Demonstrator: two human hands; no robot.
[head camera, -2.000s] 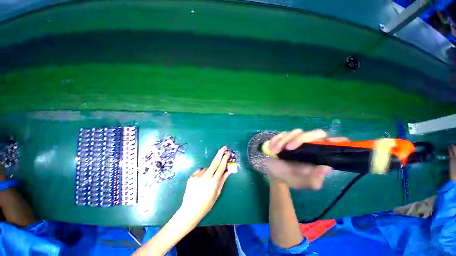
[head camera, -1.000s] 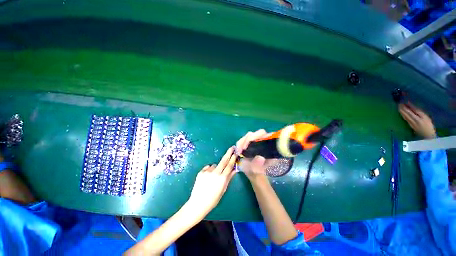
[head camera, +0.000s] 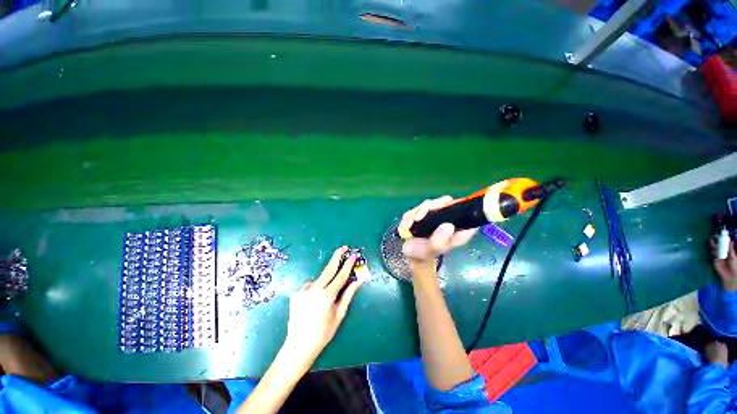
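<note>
My left hand (head camera: 319, 303) rests on the green bench with its fingertips around a small dark round unit (head camera: 354, 267), which has a yellow and white piece at its lower right. My right hand (head camera: 432, 234) grips the orange and black electric screwdriver (head camera: 465, 214), its tape band near the orange end and its cord curving down to the bench edge. The screwdriver's tip end is over the round speckled screw dish (head camera: 396, 257), right of my left hand. The tip itself is hidden by my fingers or too small to see.
Blue-and-white circuit board panel (head camera: 168, 289) and scattered metal parts (head camera: 257, 271) lie left. Right are a purple piece (head camera: 497, 235), pale pieces (head camera: 588, 231) and a dark bundle (head camera: 617, 247). Two dark units (head camera: 510, 113) sit on the belt. A red tray (head camera: 503, 370) is below; other people's hands show at both sides.
My right hand and the screwdriver have moved right, away from the unit, to over the dish. My left hand still holds the unit. A neighbour's hand has left the belt. The view has shifted.
</note>
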